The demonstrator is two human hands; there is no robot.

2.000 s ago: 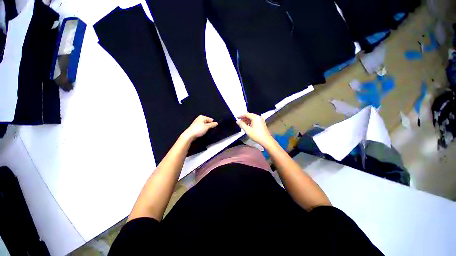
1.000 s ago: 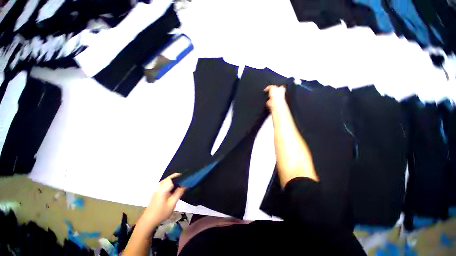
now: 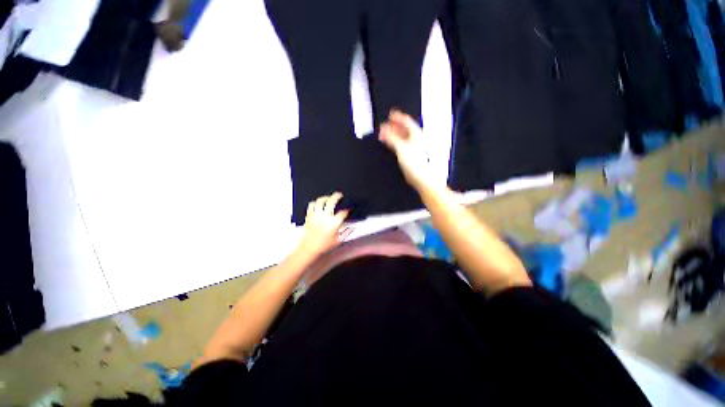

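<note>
Black cut panels [image 3: 326,95] lie side by side on the white-covered table, their lower ends overlapping near the front edge. My left hand [image 3: 324,219] rests at the lower edge of these panels with its fingers spread on the cloth; whether it pinches an edge is not clear. My right hand [image 3: 401,135] is over the right-hand panel, blurred, with its fingers bent; I cannot tell whether they touch or hold cloth.
More dark panels [image 3: 509,95] lie in a row to the right. A blue-edged box [image 3: 184,20] and dark pieces with white paper [image 3: 60,32] are at the upper left. Another dark stack [image 3: 16,238] lies at the left edge. Blue and white scraps [image 3: 596,215] litter the floor.
The blue-faced panel edge lifted earlier now lies flat. My left hand has moved to the lower edge and my right hand has come down towards me. The view has shifted.
</note>
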